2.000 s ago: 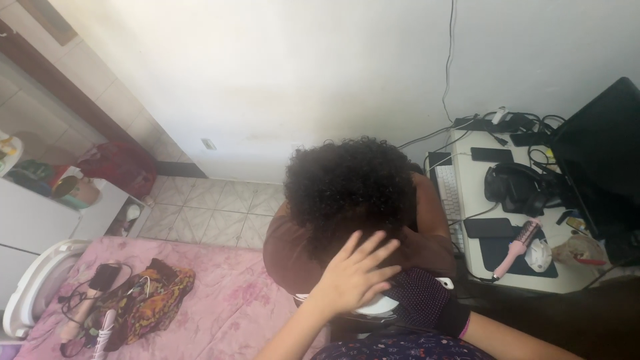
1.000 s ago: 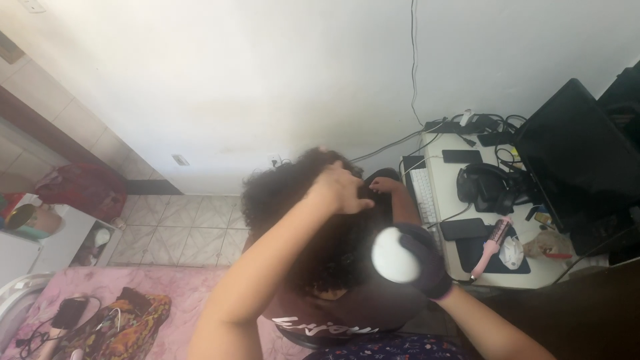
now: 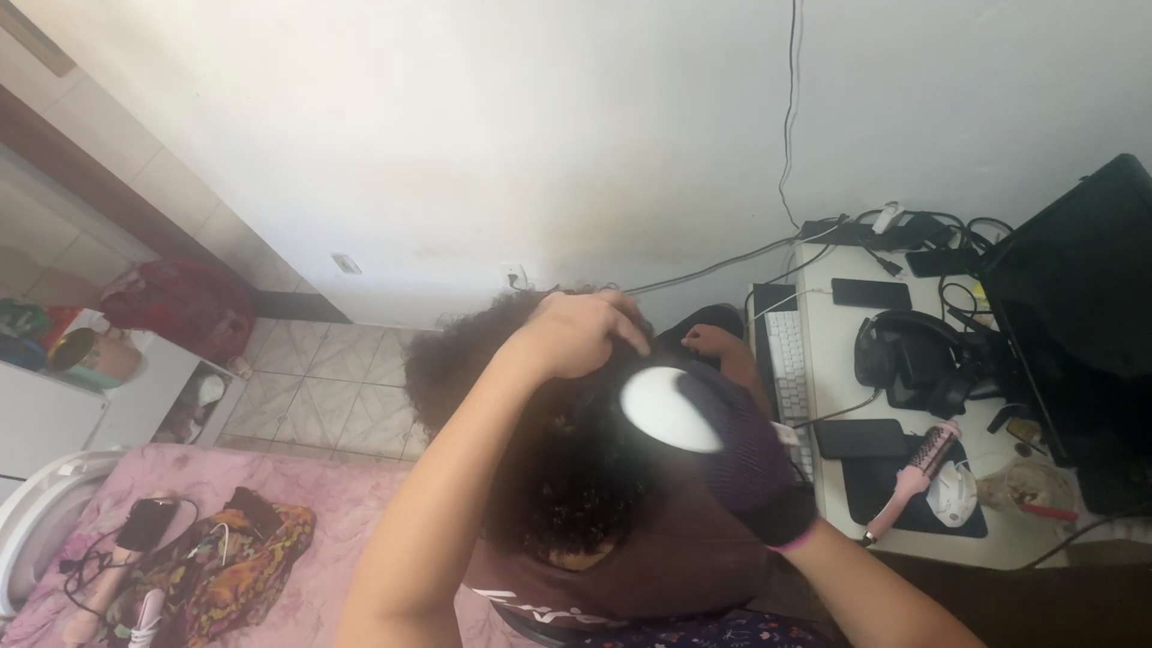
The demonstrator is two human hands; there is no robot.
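Note:
A seated person with dark curly hair (image 3: 558,486) and a brown shirt (image 3: 666,558) is in front of me, seen from above. My left hand (image 3: 585,333) is bare and lies on top of the hair, its fingers bent into the curls. On my right hand (image 3: 742,441) is a dark knitted glove. It holds a white rounded object (image 3: 668,408), whose kind I cannot tell, against the side of the hair; the side facing the hair is hidden. The other person's hand (image 3: 711,340) shows just beyond it.
At right, a white desk (image 3: 837,342) bears a black headset (image 3: 927,360), a pink round hairbrush (image 3: 913,481), a white mouse (image 3: 951,495), a keyboard (image 3: 789,369) and a monitor (image 3: 1071,315). At left, a bed with a pink cover (image 3: 351,504) holds a patterned cloth (image 3: 261,558) and corded items.
My left hand has moved up from the front of the head onto its top. My right hand, low beside the head two seconds ago, now holds the white object higher against the hair.

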